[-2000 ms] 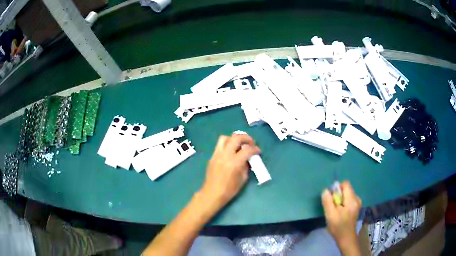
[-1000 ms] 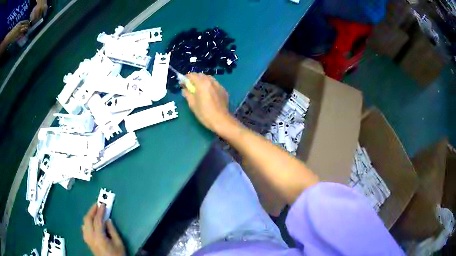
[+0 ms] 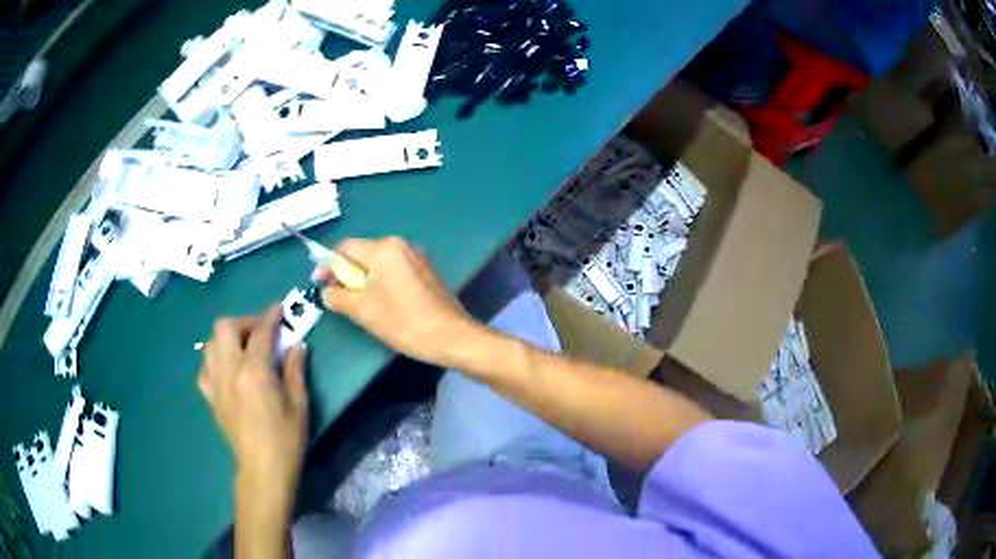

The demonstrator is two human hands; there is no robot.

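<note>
My left hand [image 3: 253,377] holds a white plastic housing [image 3: 297,314] on the green bench, its notched end with dark holes sticking out past the fingers. My right hand [image 3: 388,295] grips a hand tool [image 3: 347,271] with a pale yellow handle. The tool's thin shaft points up-left, above the held housing. Dark bits show between my right fingertips and the housing; I cannot tell what they are. A heap of white housings [image 3: 164,191] lies beyond my hands, with a pile of black parts [image 3: 508,49] beside it.
Several fitted housings [image 3: 93,459] lie at the lower left. A tiny white speck [image 3: 199,345] is beside my left hand. An open carton [image 3: 743,273] with white and dark strips stands right of the bench, another carton [image 3: 852,360] beyond. A red stool [image 3: 803,93] is at the upper right.
My right hand with the tool has moved from the black pile to beside the housing in my left hand. The view has shifted, and the fitted housings show more fully.
</note>
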